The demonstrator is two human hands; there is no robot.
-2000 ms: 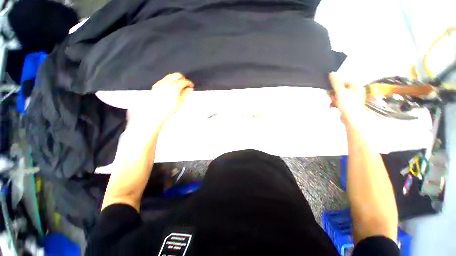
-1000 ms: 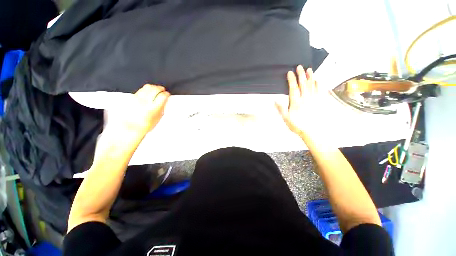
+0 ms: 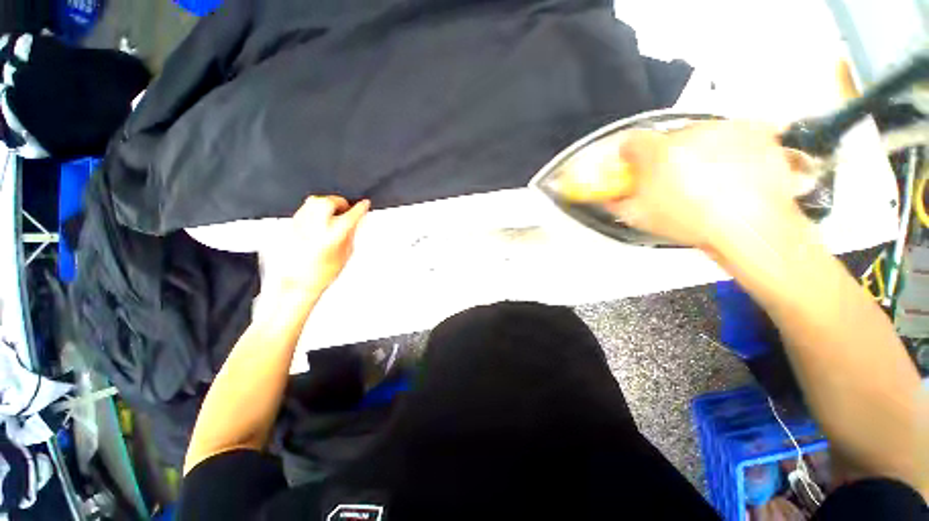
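Observation:
The black garment (image 3: 407, 102) lies spread over the white pressing board (image 3: 458, 275), its near edge running across the middle. My left hand (image 3: 324, 239) holds that edge at left of centre, fingertips at the cloth. My right hand (image 3: 703, 178) is closed around the handle of the steam iron (image 3: 591, 216). The iron's pointed tip faces left at the right end of the garment's near edge. The hand and the iron's rear are slightly blurred. Whether the soleplate touches the cloth is hard to tell.
Crumpled black cloth (image 3: 153, 305) hangs off the board at left. Blue crates (image 3: 728, 438) stand on the speckled floor (image 3: 652, 356) at lower right. A dark hose (image 3: 866, 97) runs from the iron to the right. A black-and-white bundle (image 3: 76, 92) is at upper left.
My right hand has left the garment edge and taken hold of the iron, which has moved left to the cloth. My left hand stays at the edge. The view has shifted somewhat.

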